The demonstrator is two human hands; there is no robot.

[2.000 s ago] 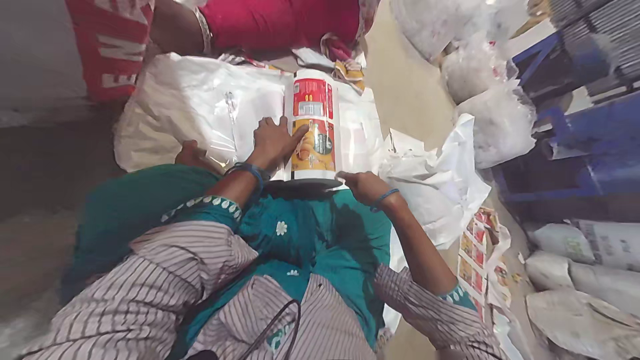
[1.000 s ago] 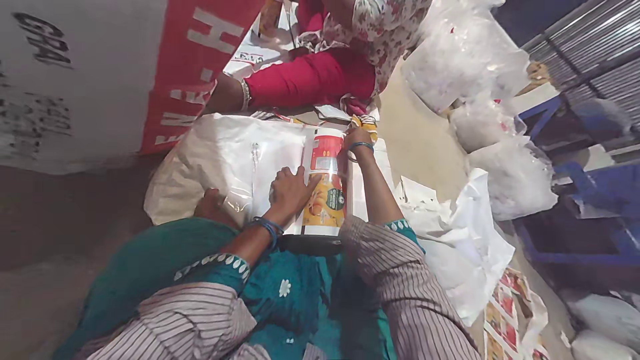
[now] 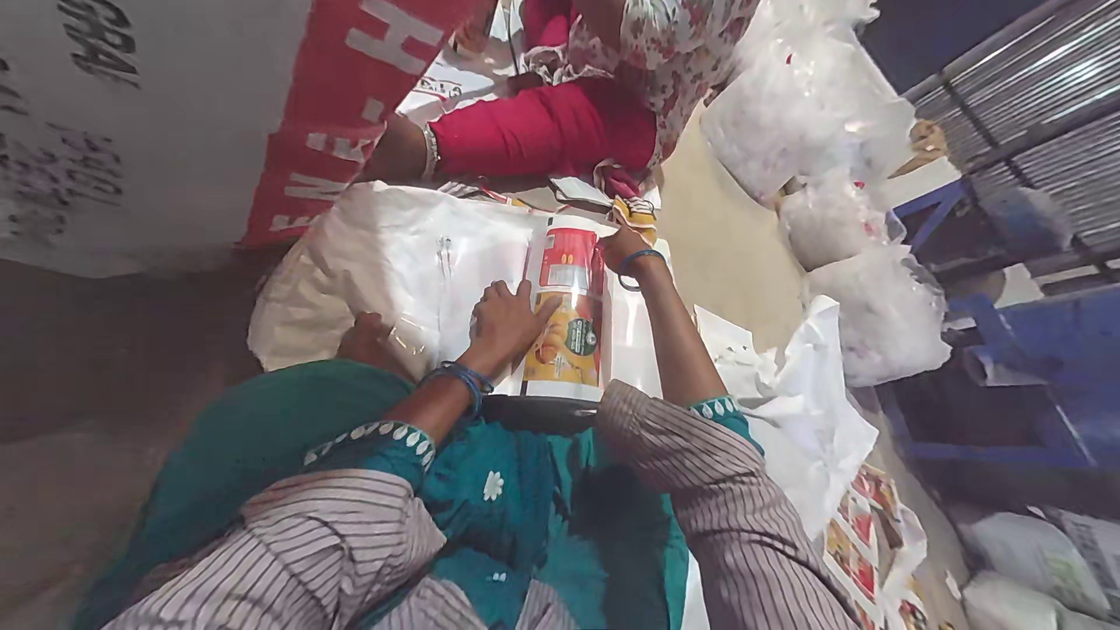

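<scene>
A printed sheet of packaging film (image 3: 569, 306), red above and yellow below, lies lengthwise before me on a white surface, its near end by a dark edge at my lap. My left hand (image 3: 512, 325) rests spread at its left side, the thumb lying over the yellow print. At the far right corner of the sheet is my right hand (image 3: 626, 252), fingers bent; whether it pinches the film or a tool cannot be seen. White plastic sheeting (image 3: 376, 254) spreads to the left of the print.
Across from me sits a person in red trousers (image 3: 542, 127). Stuffed clear plastic bags (image 3: 875, 306) stand at the right, beside a blue frame (image 3: 1006, 437). Crumpled white sheeting (image 3: 809, 411) and printed scraps (image 3: 862, 542) lie near my right arm. A large printed sack (image 3: 157, 114) fills the upper left.
My right hand was at the sheet's near right corner two seconds ago and is now at its far right end. My left hand stays on the print's left side.
</scene>
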